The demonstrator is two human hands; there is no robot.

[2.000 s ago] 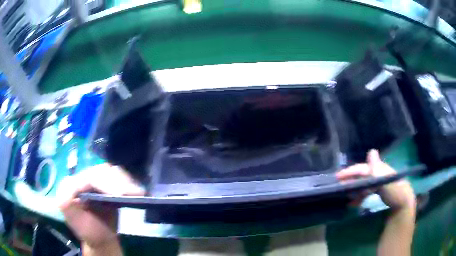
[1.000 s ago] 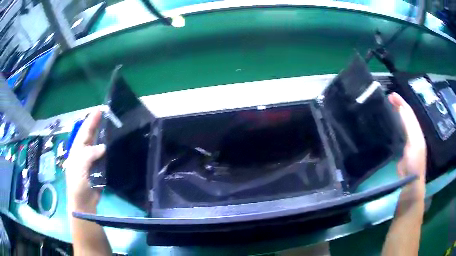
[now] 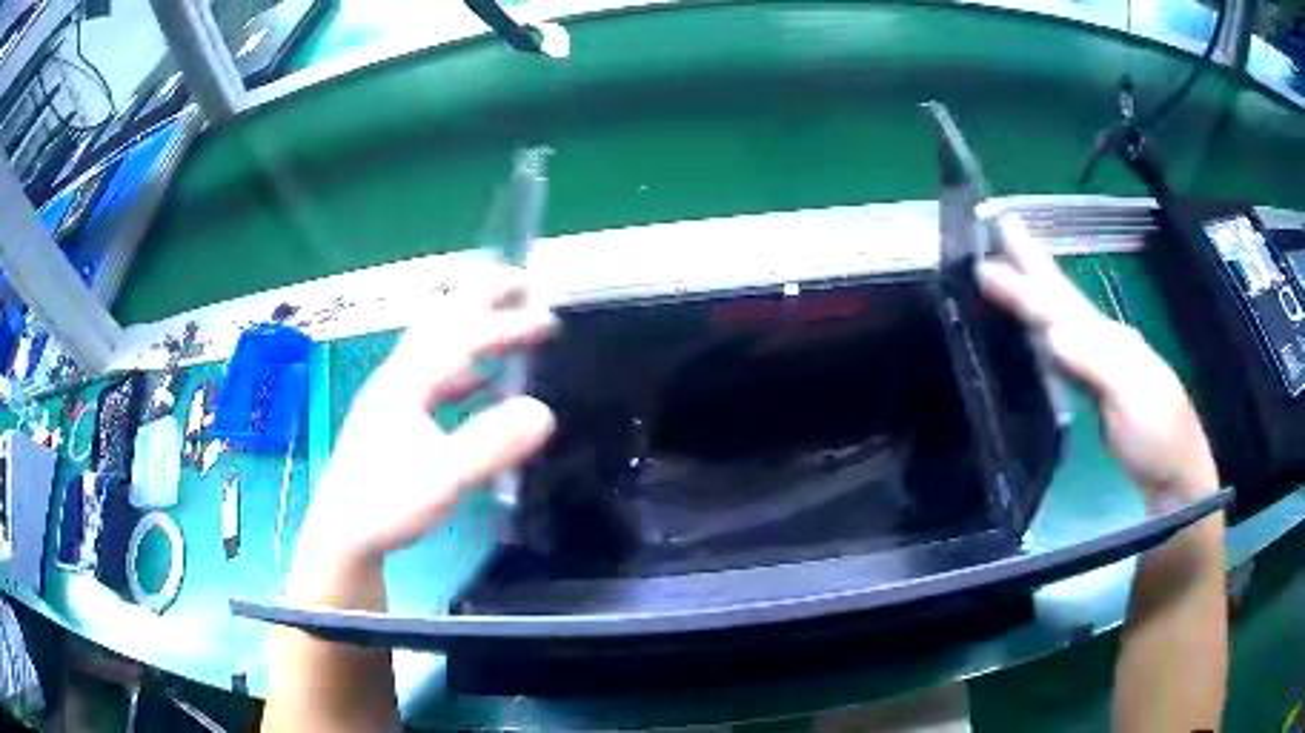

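The laptop's main screen (image 3: 773,415) stands in front of me under wrinkled glossy film. The laptop base (image 3: 744,609) shows edge-on below it. The left side screen (image 3: 525,215) is swung up nearly edge-on and blurred; my left hand (image 3: 444,430) grips it by its outer edge, thumb towards me. The right side screen (image 3: 962,186) also stands nearly edge-on; my right hand (image 3: 1095,344) is at its outer side, fingers on its edge. The panels' lower outer parts are partly hidden.
A blue tray or pouch (image 3: 265,387), a pale tape roll (image 3: 155,561) and small parts lie on the left bench. Black foam (image 3: 1216,329) with device parts is at the right. A pale metal rail (image 3: 387,294) runs behind the laptop.
Both side screens have swung inward from their spread position, the hands moving inward with them. Earlier still, the hands were at the base's ends. More of the left bench now shows.
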